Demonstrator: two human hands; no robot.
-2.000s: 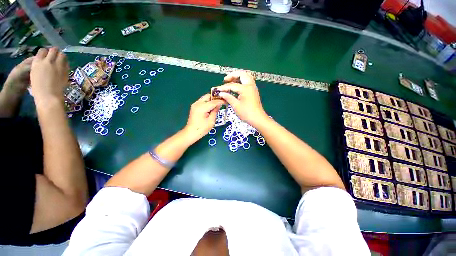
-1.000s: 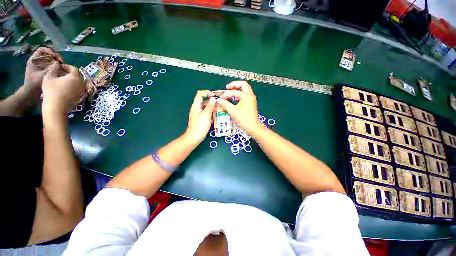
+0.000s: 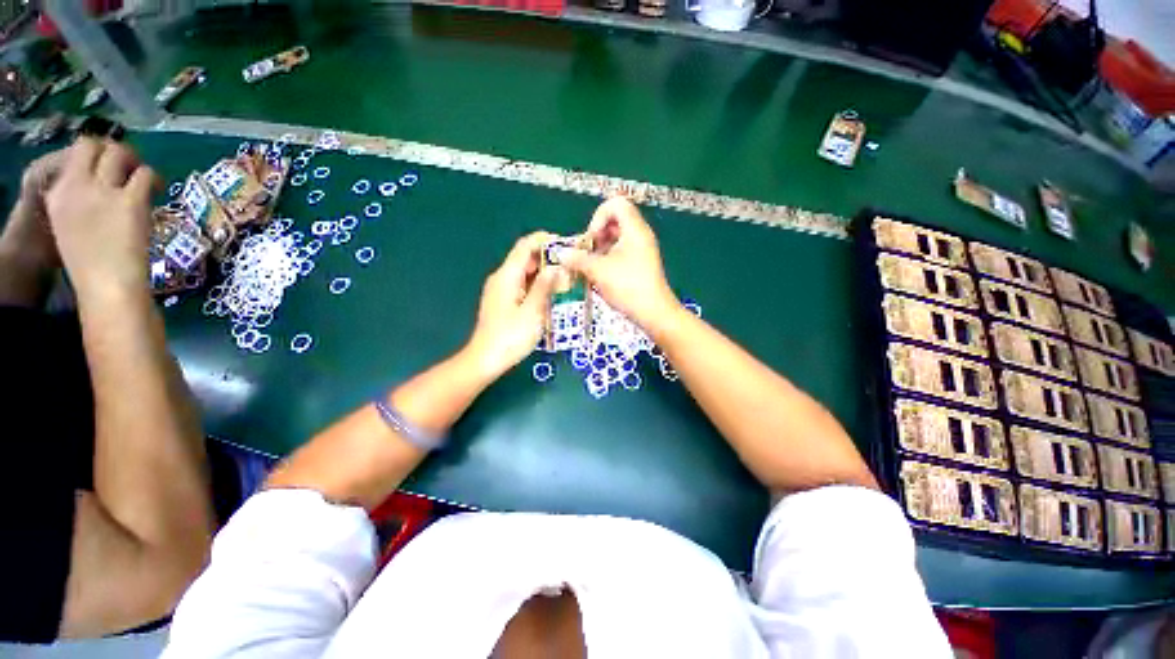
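Note:
A circuit board point(image 3: 567, 322) is held upright between my two hands, its white-marked lower part hanging below my fingers. My left hand point(image 3: 518, 299) pinches the board near its top end. My right hand point(image 3: 624, 268) has its fingertips at the same top end, where a small dark and metallic piece shows between the fingers. Whether a ring is in my fingertips cannot be told. A pile of thin white rings point(image 3: 619, 350) lies on the dark-green worktop just behind and below the board.
A black tray point(image 3: 887, 386) with boards in columns stands at right. Beyond the pale dividing strip point(image 3: 503, 169), spaced boards lie on the green belt point(image 3: 580, 97). At left, another person's hands point(image 3: 103, 206) are beside a ring pile point(image 3: 262, 276) and heaped boards point(image 3: 206, 213).
The boards on the belt have moved left. My hands stay together around the board, with the fingers shifted a little at its top end. The neighbour's hands have moved left.

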